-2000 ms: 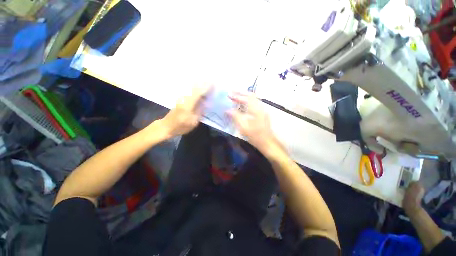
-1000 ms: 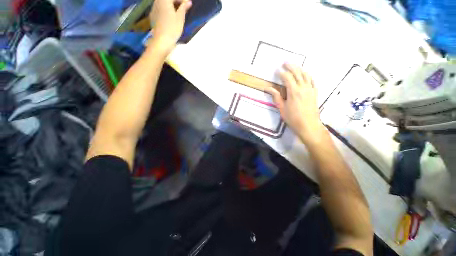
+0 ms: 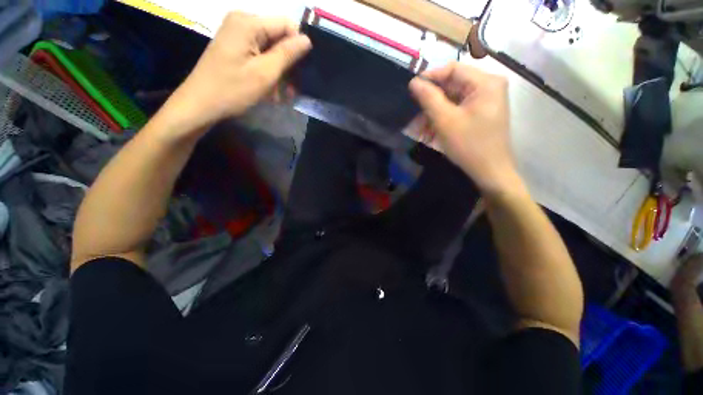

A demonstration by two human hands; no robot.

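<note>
A dark fabric piece [image 3: 354, 75] lies over the clear sewing template [image 3: 366, 35] at the table's front edge. The template's pink line and dark outline show above the fabric's upper edge, and its clear lower rim shows below the fabric. My left hand [image 3: 258, 65] pinches the fabric's left end between thumb and fingers. My right hand [image 3: 462, 108] pinches its right end at the upper corner. Some fingertips are hidden behind the fabric.
A tan guide strip [image 3: 424, 17] lies behind the template. The sewing machine is cut off at the upper right. Dark pieces [image 3: 647, 108] and scissors [image 3: 652, 220] lie on the right. A blue basket [image 3: 620, 339] and another person's hand [image 3: 686, 278] are at lower right.
My left hand has come back from the dark stack at the table's left, and a dark fabric piece is now between both hands. My right hand has moved from the guide strip to the fabric.
</note>
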